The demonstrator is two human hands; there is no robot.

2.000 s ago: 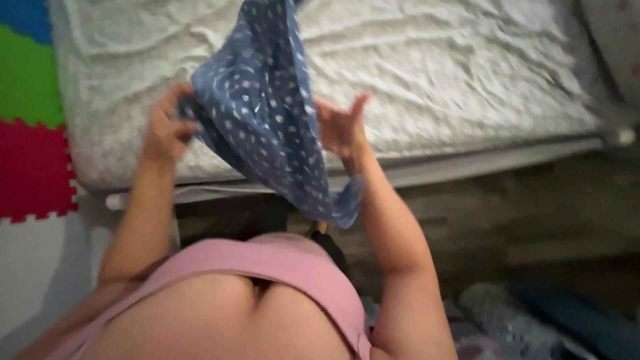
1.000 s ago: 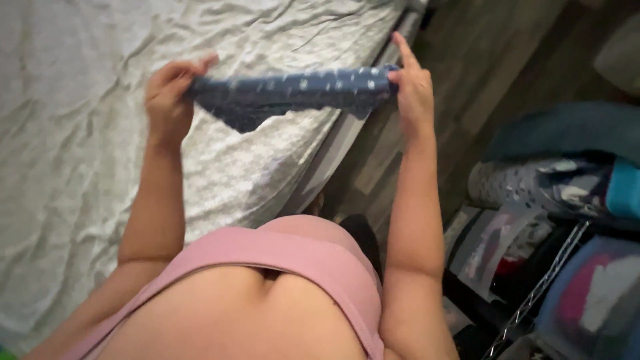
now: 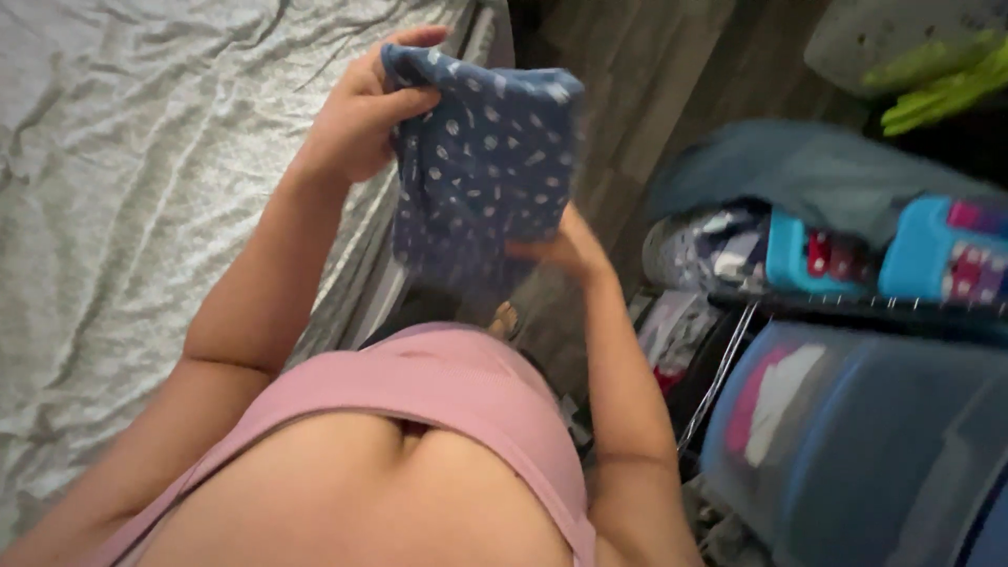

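Observation:
A piece of blue cloth with small white marks [image 3: 488, 157] hangs in a folded, roughly rectangular shape in front of me. My left hand [image 3: 374, 102] is shut on its upper left corner, thumb in front. My right hand [image 3: 559, 244] is at the cloth's lower right edge, its fingers blurred and partly hidden; whether they grip the cloth I cannot tell.
A bed with a crumpled light sheet [image 3: 102, 173] lies at left, beside a wood-look floor [image 3: 630, 94]. At right stands a wire shelf [image 3: 866, 303] with blue bins [image 3: 917, 248] and folded cloth. Below it is a clear plastic tub [image 3: 858, 441]. A yellow-green item [image 3: 945, 87] is at upper right.
The cloth was loose, then stretched as a narrow band between both hands; now it hangs as a folded panel from my left hand. My right hand has moved down. The view has turned toward the shelf.

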